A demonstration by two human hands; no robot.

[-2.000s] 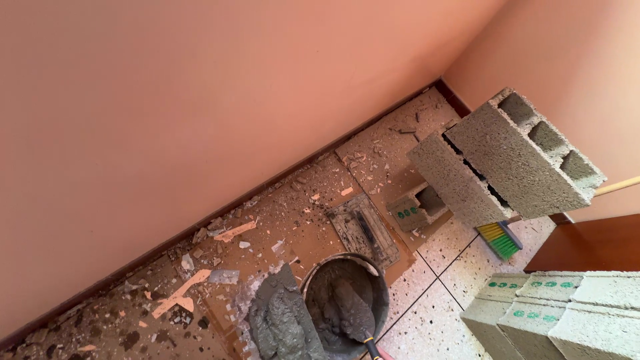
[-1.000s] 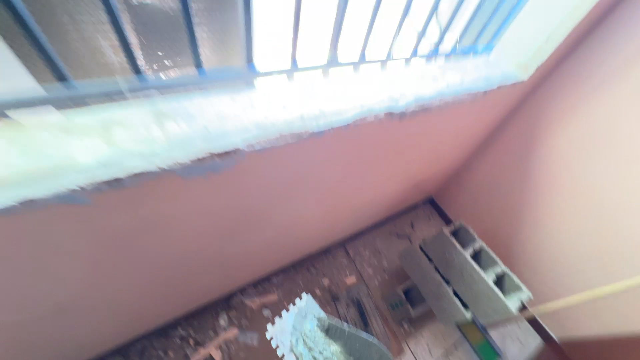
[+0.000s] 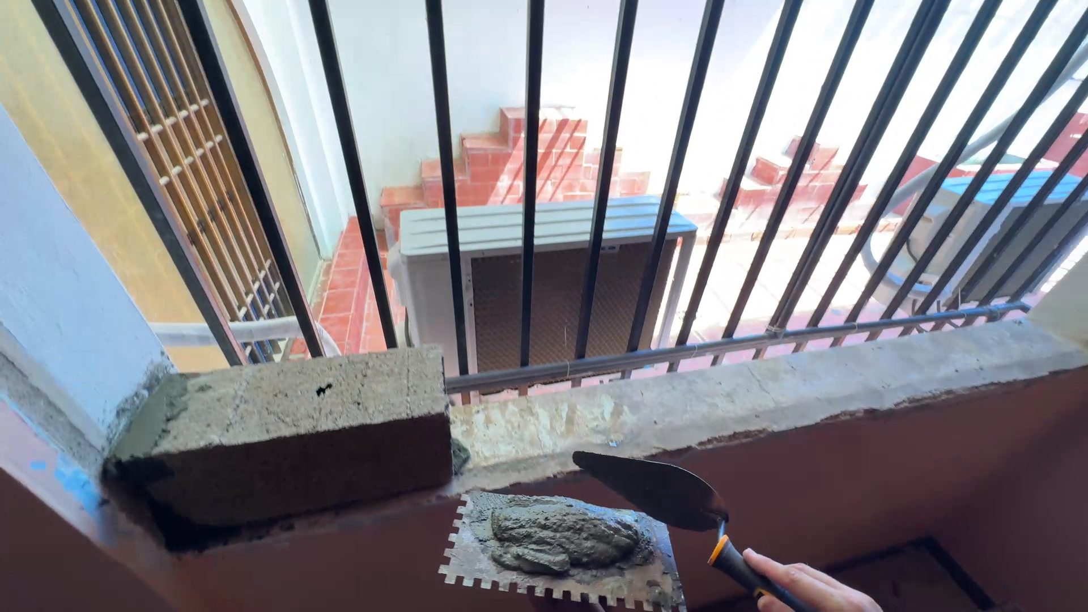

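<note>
My right hand (image 3: 812, 588) grips the black and orange handle of a pointed masonry trowel (image 3: 659, 490) at the lower right. The trowel's blade points left, above the right part of a notched trowel plate (image 3: 501, 574). A mound of wet grey mortar (image 3: 565, 535) lies on that plate, which is held up in front of the wall. Beneath the plate, a dim sliver at the bottom edge may be my left hand; its grip is hidden. A concrete block (image 3: 297, 433) sits at the left end of the window sill (image 3: 680, 408), with mortar (image 3: 153, 416) between it and the side wall.
Black metal window bars (image 3: 529, 187) rise behind the sill, with a lower rail (image 3: 612, 365) along its outer side. Beyond them stand an air-conditioner unit (image 3: 544, 229) and red brick steps (image 3: 527, 161). The sill's inner edge is rough and chipped.
The view has swung up from the floor to the window. The trowel, earlier in the mortar bucket, is now raised near the notched plate. The bucket and the floor's loose blocks are out of view.
</note>
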